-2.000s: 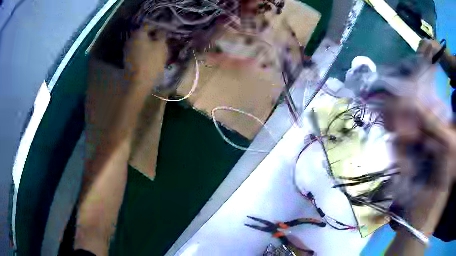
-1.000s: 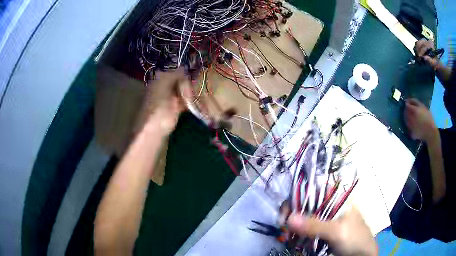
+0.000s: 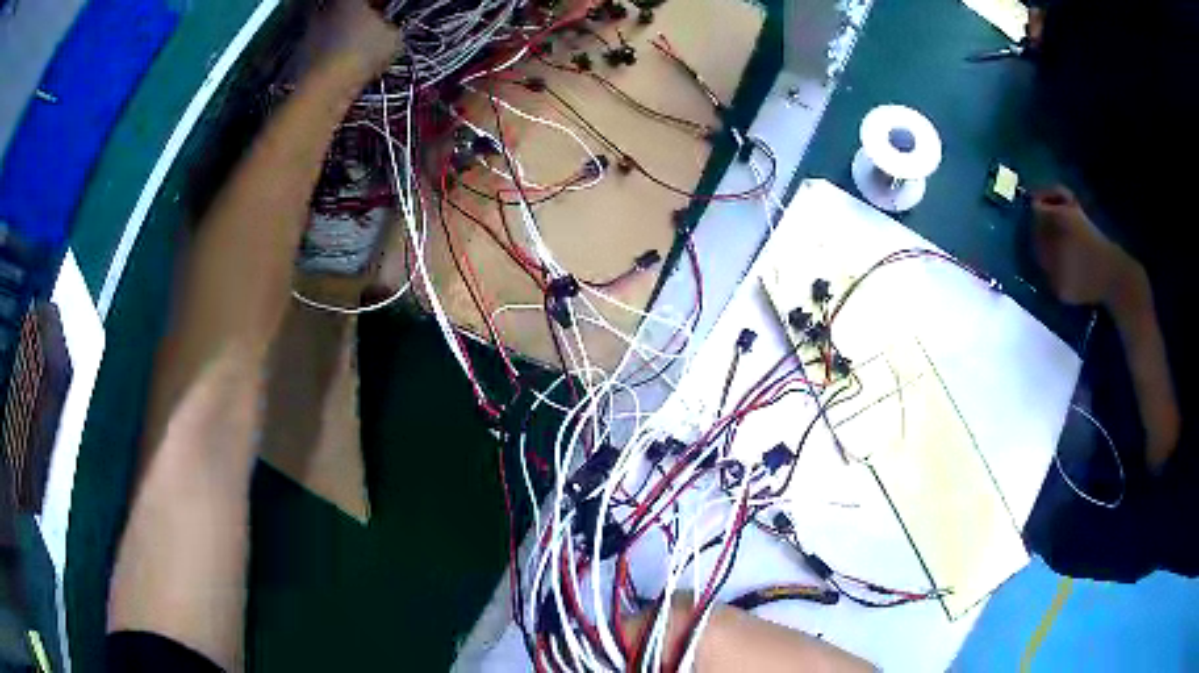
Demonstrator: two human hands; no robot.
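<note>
Red, black and white wire leads (image 3: pixel 658 526) with small black plugs hang in a bundle at the bottom centre. My right hand (image 3: pixel 684 638) is around this bundle, its fingers mostly hidden by the wires. My left hand (image 3: pixel 349 40) reaches into the wire tangle (image 3: pixel 460 46) at the open cardboard box (image 3: pixel 631 217) at the top; its fingers are dark and unclear, so its grip cannot be told. Several leads run from the box to the bundle.
White paper (image 3: pixel 973 316) with a yellowish slip (image 3: pixel 934 473) lies to the right. A white spool (image 3: pixel 898 151) stands on the green mat behind it. Part of an orange-and-black tool handle (image 3: pixel 789 596) shows near the bottom. Another person's hand (image 3: pixel 1072 243) is at the right.
My left hand has moved up and left to the wire tangle. My right hand with the bundle has moved left and down. Leads now stretch between box and bundle, and the yellowish slip is uncovered.
</note>
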